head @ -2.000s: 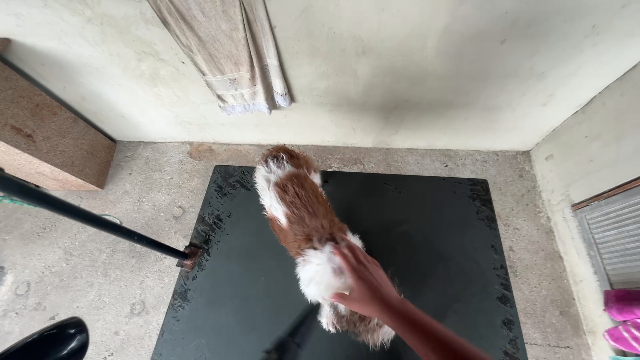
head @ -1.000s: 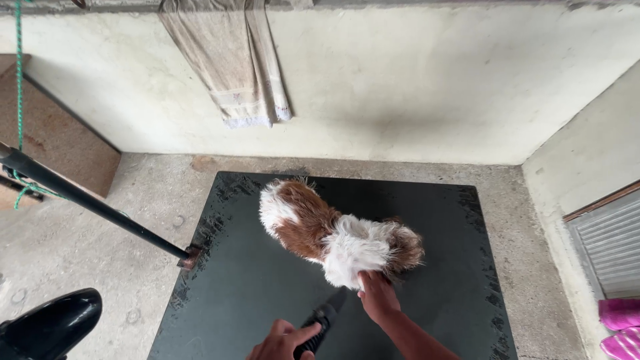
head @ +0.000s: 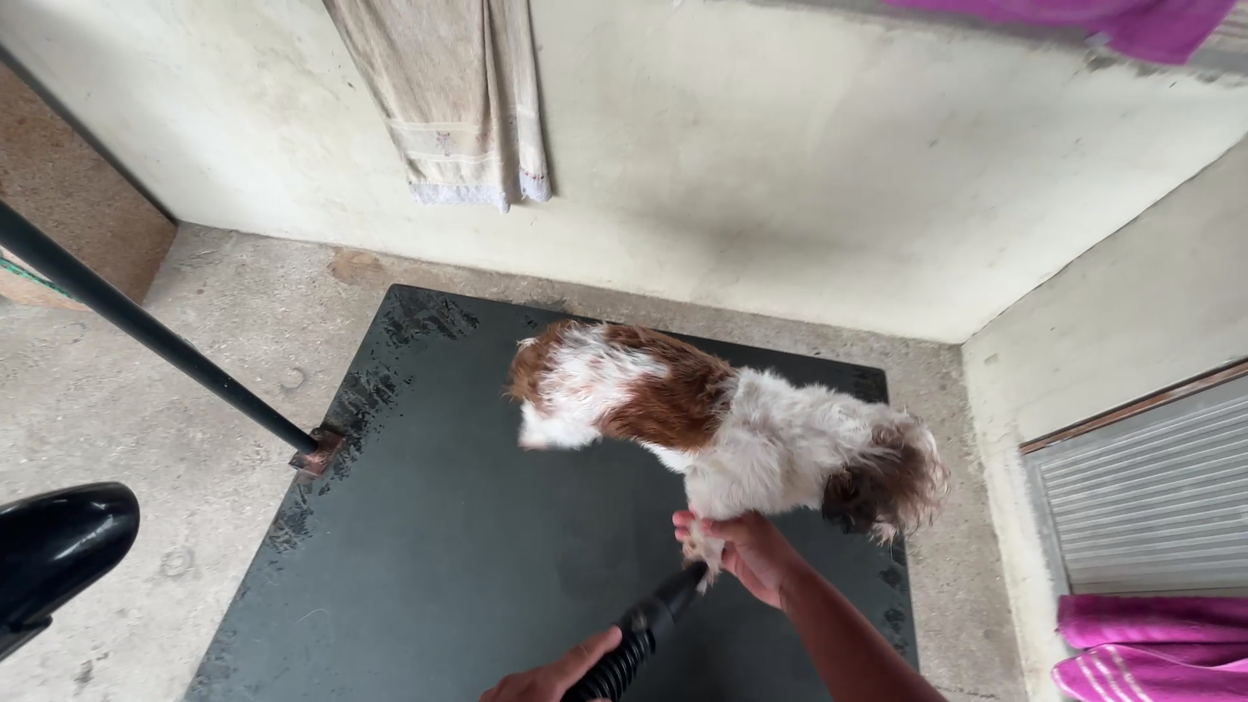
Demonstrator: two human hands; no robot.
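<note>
A small brown and white dog (head: 673, 400) stands on a black-topped table (head: 439, 546), its head turned to the right. My right hand (head: 746, 551) holds one of the dog's front paws (head: 702, 548), fingers curled round it. From the bottom edge my left hand (head: 556, 678) grips a black ribbed hose with a narrow nozzle (head: 648, 619); the nozzle's tip is at the held paw. Part of the left hand is cut off by the frame.
A black metal pole (head: 166, 336) is fixed to the table's left edge by a rusty bracket (head: 319, 451). A shiny black object (head: 68, 556) stands at left. A beige towel (head: 468, 107) hangs on the wall; pink towels (head: 1155, 648) lie at lower right.
The dog's head end has swung right and its body now lies more crosswise. My right hand has moved from its rump area to a front paw. The nozzle has come up to that paw.
</note>
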